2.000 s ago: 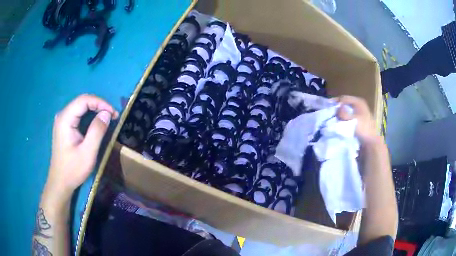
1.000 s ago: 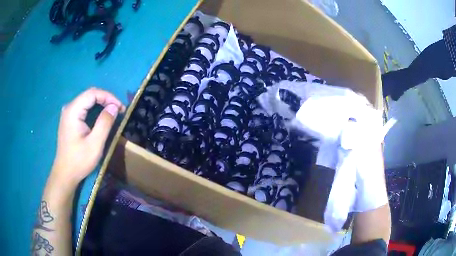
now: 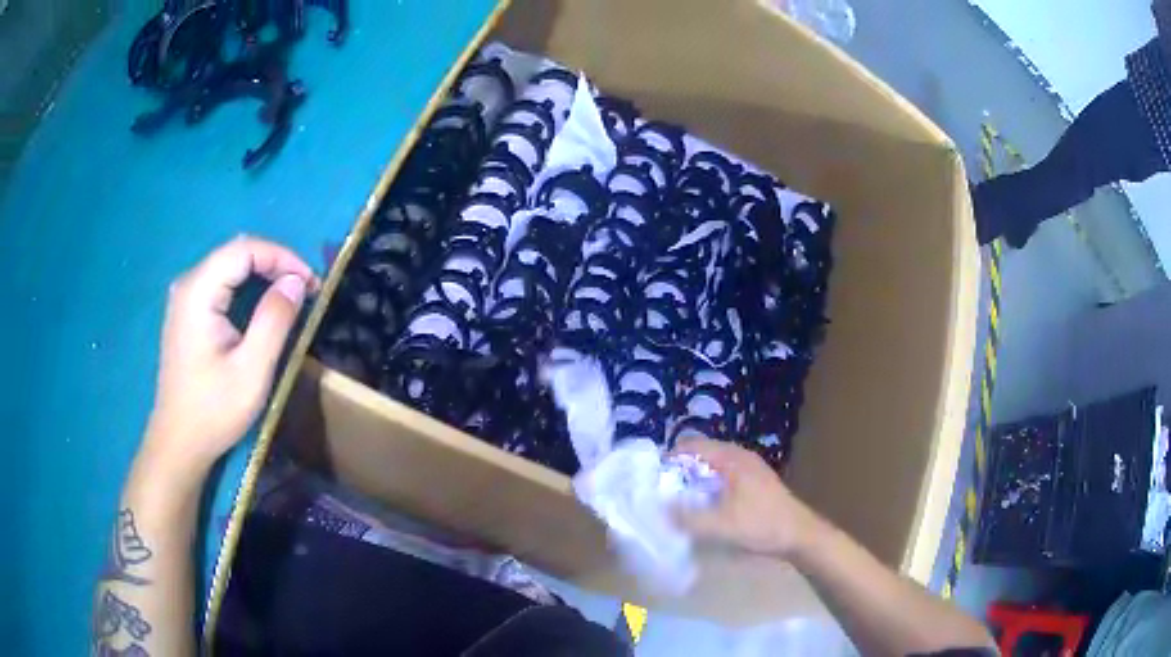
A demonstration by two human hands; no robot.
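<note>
A large brown carton (image 3: 886,308) stands open in front of me, filled with rows of glossy black C-shaped yokes (image 3: 597,276). White sheets show between the rows. My right hand (image 3: 732,494) is over the carton's near wall and holds a crumpled white sheet (image 3: 632,494), slightly blurred, its upper end over the yokes. My left hand (image 3: 238,340) is at the carton's left edge, thumb and forefinger closed on the rim of the carton's board.
Loose black yokes (image 3: 238,71) lie in a pile on the blue-green bench (image 3: 77,347) at the upper left. At right are another person's dark-clad leg (image 3: 1079,173), yellow-black floor tape (image 3: 982,424), black boxes (image 3: 1072,481) and a red crate (image 3: 1034,631).
My right hand has moved from the carton's right side to its near wall with the white sheet, now bunched smaller. Yokes at the right are uncovered. My left hand has barely moved.
</note>
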